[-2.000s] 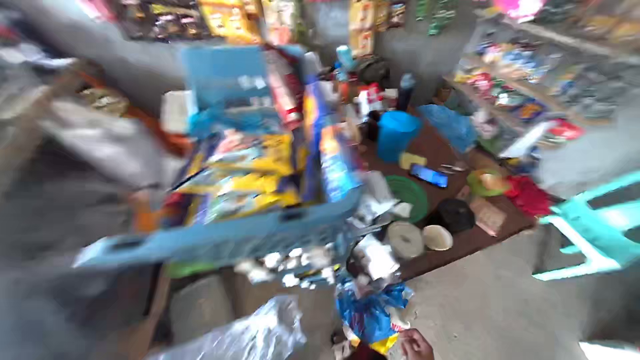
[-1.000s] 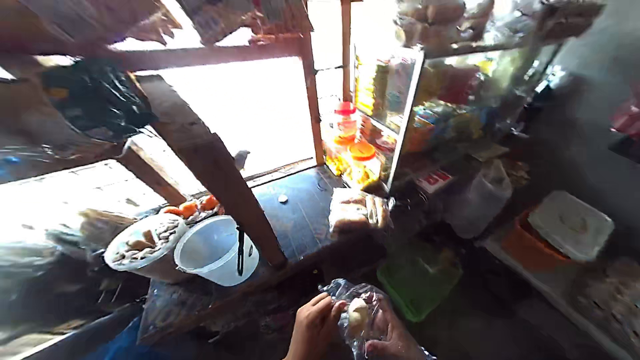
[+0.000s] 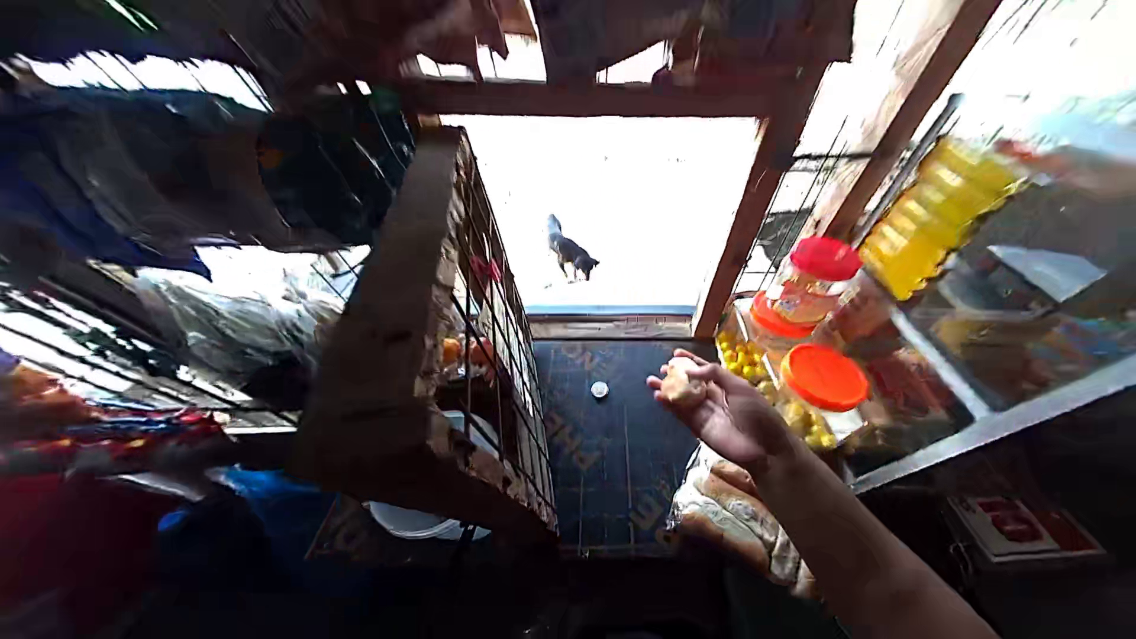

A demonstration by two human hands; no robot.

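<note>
My right hand (image 3: 721, 406) reaches out above the dark counter board (image 3: 612, 461), palm up. Its fingers hold a small pale, rounded item (image 3: 683, 383), perhaps a piece of bread or peeled produce. A small round whitish object (image 3: 600, 390), like a coin or cap, lies on the board left of the hand. Below my wrist are bread loaves in a clear plastic bag (image 3: 732, 510). Beside my forearm stand a jar with an orange lid (image 3: 825, 377) and a jar with a red lid (image 3: 825, 259). My left hand is out of the frame.
A wood-framed wire mesh panel (image 3: 506, 355) stands open on the left. Beyond the window opening a dark dog (image 3: 572, 253) is outside. On the right are a glass case with a metal edge (image 3: 1003, 444) and hanging yellow packets (image 3: 941, 213). A white tub (image 3: 417, 519) sits behind the panel's foot.
Both hands were together on a clear plastic bag with a pale item inside; now my right hand is stretched over the counter with a pale item, and my left hand is gone from view.
</note>
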